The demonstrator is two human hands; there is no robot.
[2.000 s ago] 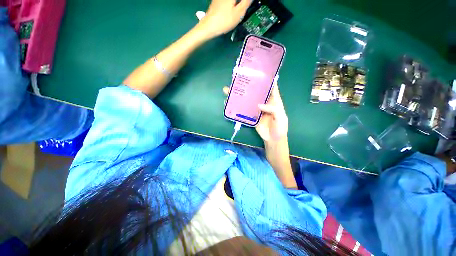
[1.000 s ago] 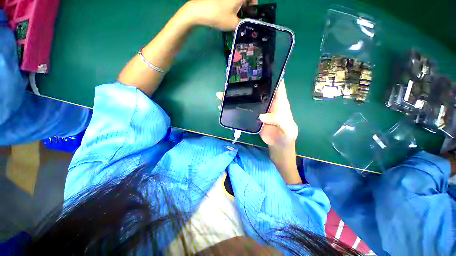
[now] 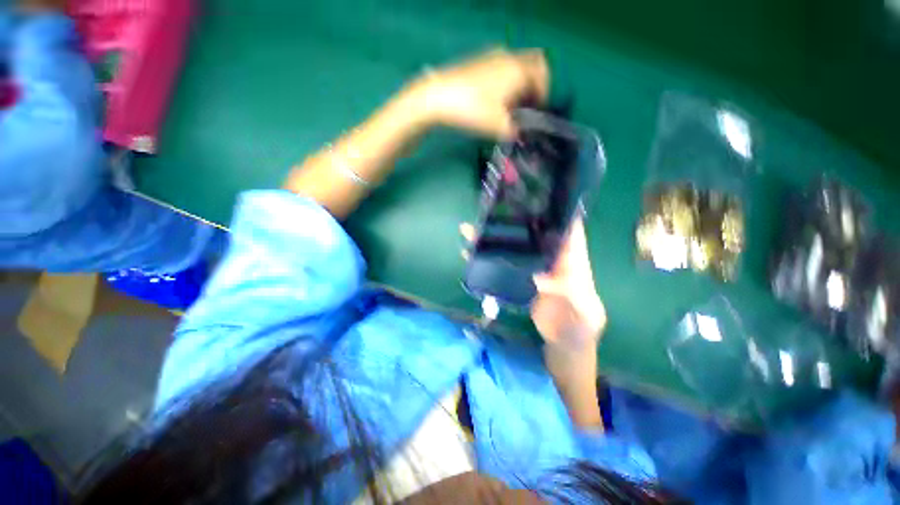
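The frame is blurred. My right hand [image 3: 570, 301] holds the smartphone [image 3: 528, 207] from its lower right, screen facing me. The screen is dark with a blurred camera view. A white cable plug [image 3: 490, 308] shows at the phone's bottom edge. My left hand [image 3: 490, 91] is bare, at the top left of the phone, over the black fixture [image 3: 560, 103]. Only dark edges of the fixture show; the phone and hand hide the rest. Whether my left fingers grip the fixture cannot be told.
Metal parts [image 3: 690, 229] lie in clear plastic right of the phone, darker parts packs [image 3: 834, 258] farther right. Empty clear plastic [image 3: 709, 340] lies near the bench edge. A pink board tray [image 3: 148, 74] stands far left. Blue sleeves of people show on both sides.
The phone's screen went from a pink text page to a dark camera view, and the phone moved over the fixture. In the latest frame the whole scene sits lower and farther right, with blur.
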